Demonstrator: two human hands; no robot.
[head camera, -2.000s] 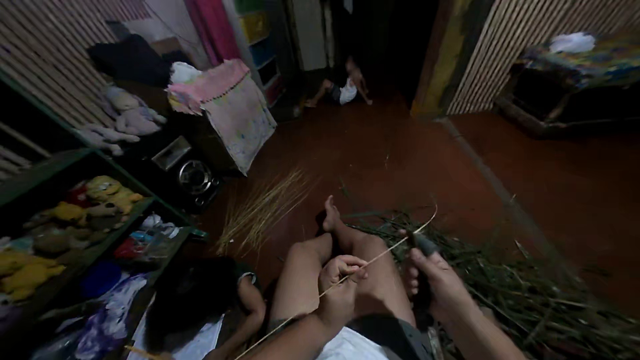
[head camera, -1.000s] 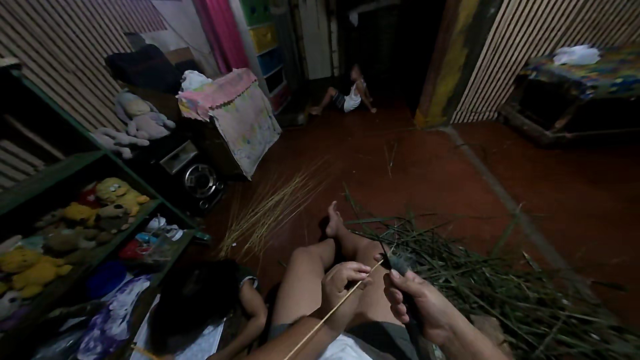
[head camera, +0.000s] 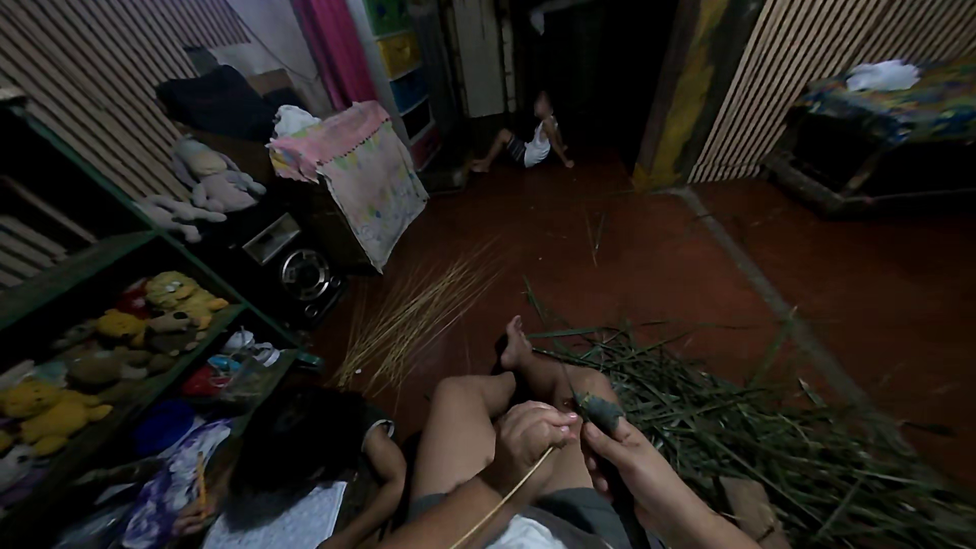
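Observation:
My left hand (head camera: 530, 438) is closed around a thin pale stalk (head camera: 503, 499), which runs back beneath my forearm toward the bottom edge. Touching or almost touching it, my right hand (head camera: 618, 454) grips the dark handle of a knife (head camera: 601, 412); a thin dark blade seems to point up and away from the wrapped handle end. Both hands are above my lap. On the floor ahead and to the left lies a loose bundle of thin pale stalks (head camera: 423, 313). A heap of green leaf strips (head camera: 709, 427) spreads over the floor at my right.
Close at my left, a person (head camera: 305, 442) bends over a paper (head camera: 282, 515) with a pencil (head camera: 201, 480). Another person (head camera: 540, 141) sits on the floor by the doorway. Left stand a green shelf (head camera: 191, 263) of stuffed toys and a speaker (head camera: 305, 274). A wooden block (head camera: 751, 507) lies near the heap.
The long stalk reached past the knife two seconds ago; now its far end is hidden at my left hand. My hands have come closer together.

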